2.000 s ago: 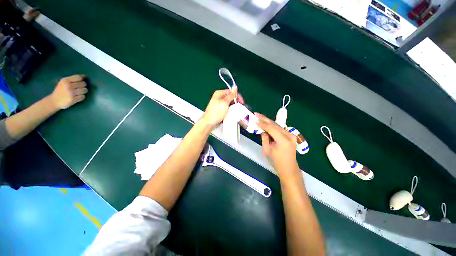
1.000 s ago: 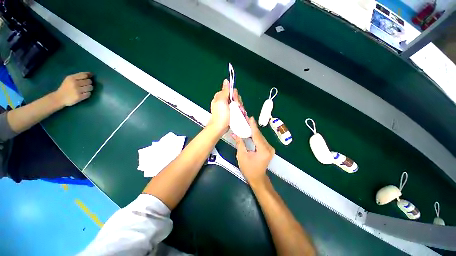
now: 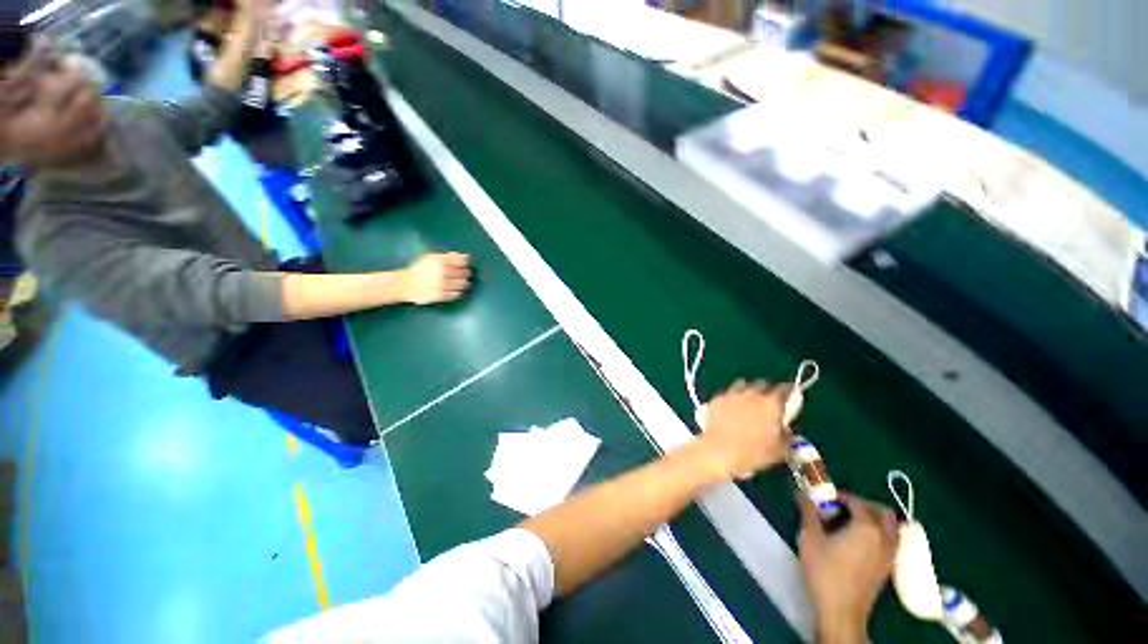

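My left hand (image 3: 745, 430) is over the green belt, closed around a cream-white unit. Its body is mostly hidden; its cord loop (image 3: 692, 365) sticks up left of the hand. A second unit (image 3: 794, 405) with a loop lies against the fingers, and a printed brown-and-blue piece (image 3: 815, 476) is below it. My right hand (image 3: 851, 554) is low over the belt, fingertips at that piece's lower end; its grip is unclear. Another unit (image 3: 915, 572) with loop and printed piece (image 3: 966, 615) lies right of my right hand.
A pale rail (image 3: 573, 308) separates belt and bench. White slips (image 3: 541, 468) and a partly covered wrench (image 3: 700, 586) lie on the bench. A seated person (image 3: 164, 239) rests a fist on the bench at left, near black fixtures (image 3: 365, 132). A white tray (image 3: 806, 176) stands on the far ledge.
The view has swung left, showing the neighbouring person. Both hands have moved from above the rail out over the belt beside the lying units, and have come apart.
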